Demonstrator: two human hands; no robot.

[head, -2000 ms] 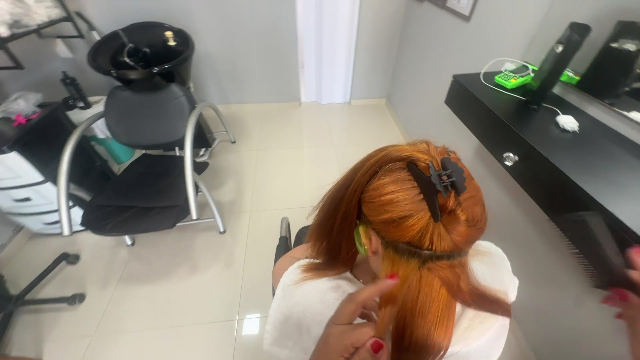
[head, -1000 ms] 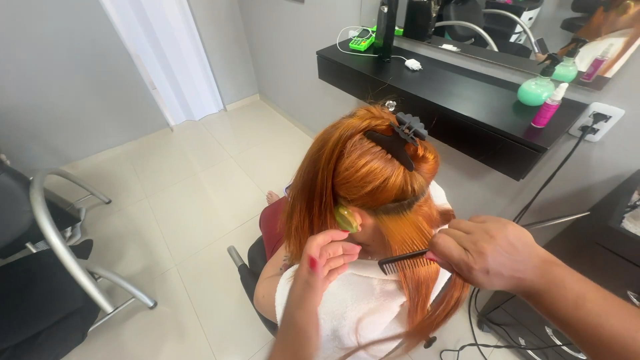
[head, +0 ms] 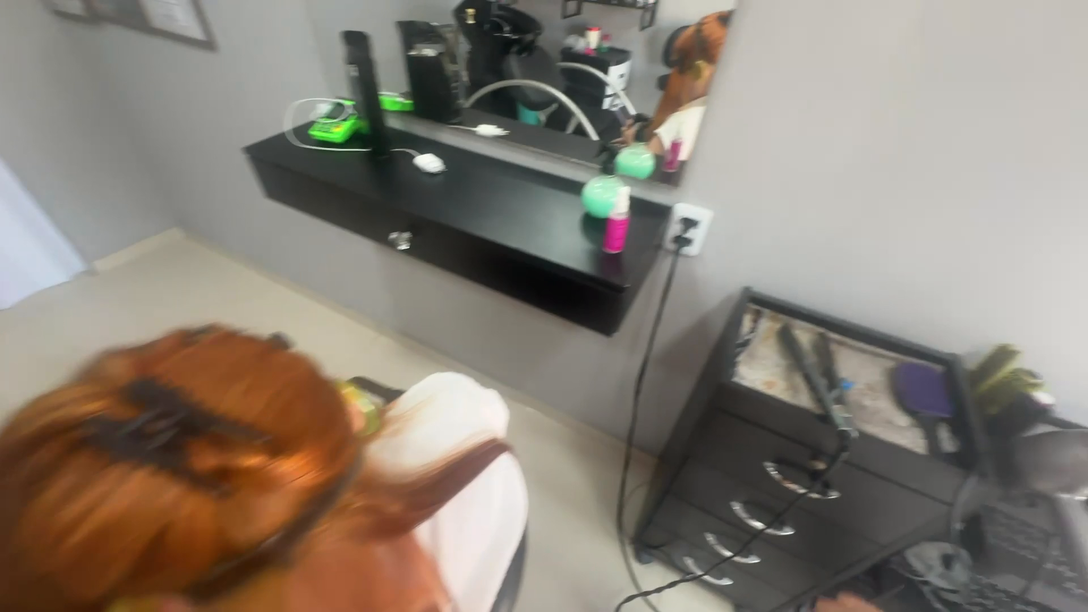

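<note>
Only a sliver of my right hand shows at the bottom edge, blurred, beside the lower part of the black drawer cart; its fingers and anything in them are hidden. My left hand is out of view. At the lower left is the seated person's copper-red hair, gathered on top with a black claw clip. A yellow-green ear cover shows at the side of the head. Lower hair hangs over a white towel on the shoulders. No comb is visible.
A black wall shelf holds a pink bottle, a green ball-shaped item and a white plug. The drawer cart carries a flat iron and a purple brush. A black cord hangs from the outlet.
The view has swung right toward the cart. My right hand, combing the hair one second ago, is now away from it at the bottom edge; my left hand has left view.
</note>
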